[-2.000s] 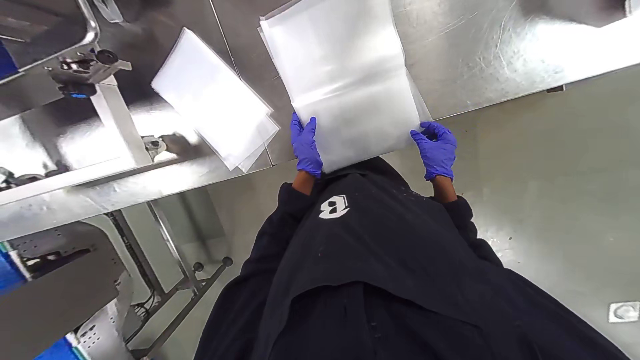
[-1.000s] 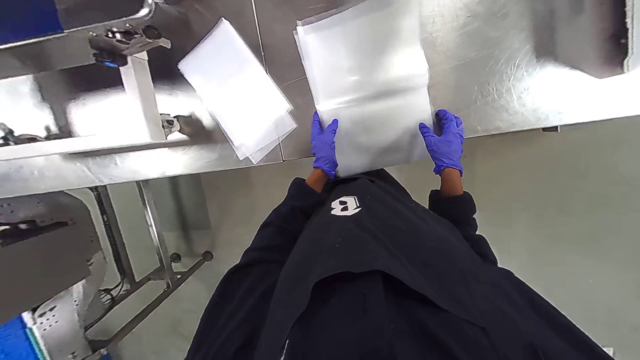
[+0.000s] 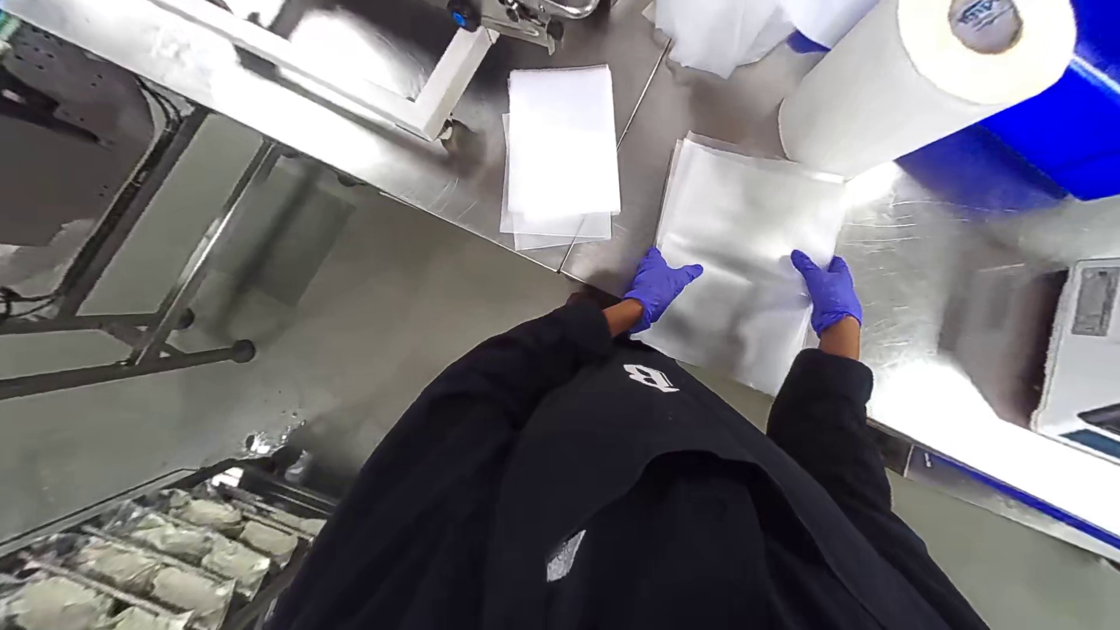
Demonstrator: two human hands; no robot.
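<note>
A stack of translucent plastic sheets or bags (image 3: pixel 752 236) lies on the steel table, its near end reaching over the front edge. My left hand (image 3: pixel 658 287), in a purple glove, grips the stack's left side with the thumb on top. On the right side my right hand (image 3: pixel 829 290), gloved the same way, holds the edge, thumb also on top; its fingers underneath are partly hidden. To the left, a smaller stack of similar white translucent sheets (image 3: pixel 564 153) rests on the table, its layers slightly fanned at the near end.
A big white roll (image 3: pixel 892 96) stands just behind the stack, near a blue bin (image 3: pixel 1059 131). White crumpled material (image 3: pixel 722 35) lies at the back. A metal frame (image 3: pixel 420 114) is at left, a white device (image 3: pixel 1085 350) at right. A rack with packed items (image 3: pixel 157 560) stands lower left.
The view has turned and shifted, bringing the roll, blue bin and rack into sight. Both hands remain at the sides of the large stack.
</note>
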